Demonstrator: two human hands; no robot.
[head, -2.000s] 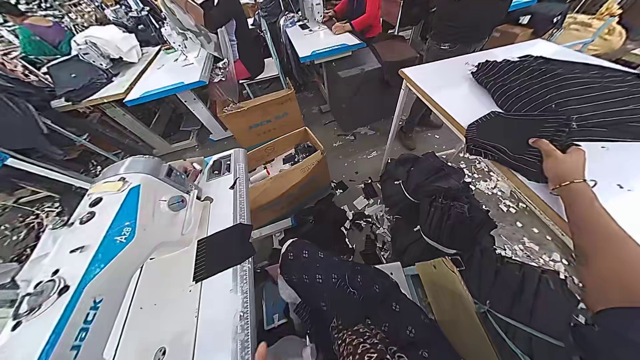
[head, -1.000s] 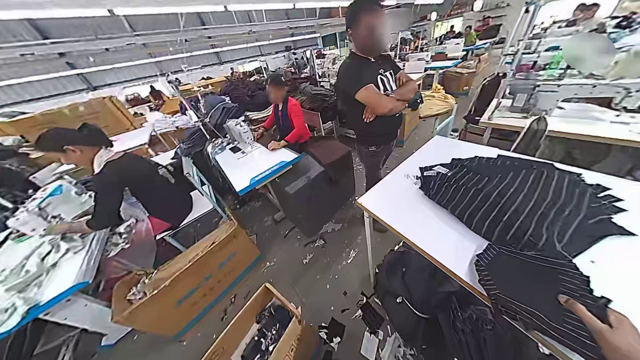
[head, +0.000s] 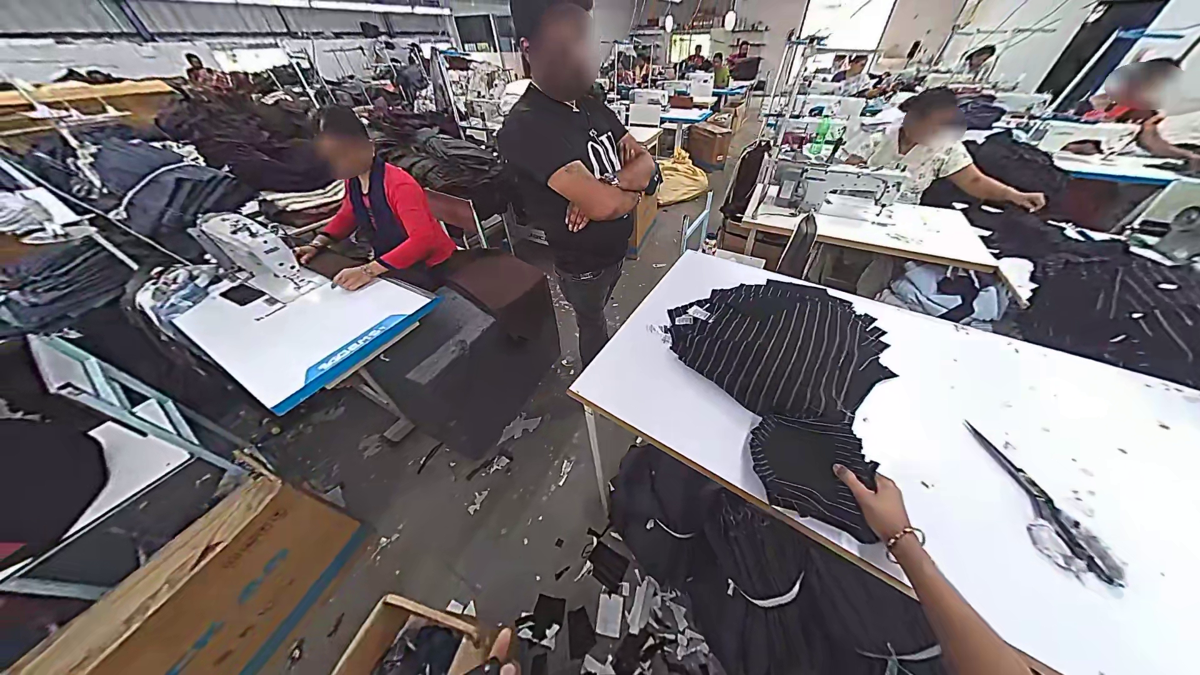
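My right hand (head: 877,502) grips the edge of a small stack of black pinstriped fabric pieces (head: 811,469) at the near edge of a white table (head: 984,394). Touching that stack, a larger fanned pile of the same striped cloth (head: 783,347) bears small white tags at its left end. Fabric shears (head: 1045,511) lie on the table to the right of my hand. Only fingers of my left hand (head: 502,652) show at the bottom edge, above a cardboard box (head: 403,623) with dark scraps; whether they hold anything is unclear.
Tied dark fabric bundles (head: 741,562) lie beneath the table's near edge. Cloth scraps (head: 628,614) litter the floor. A large cardboard box (head: 244,581) stands at lower left. A person with crossed arms (head: 581,178) stands beyond the table; another in red (head: 394,216) sits at a sewing machine (head: 258,253).
The view has swung up and right from the sewing machine at my left. My right hand stays on the striped stack, which now lies nearer the table's front edge.
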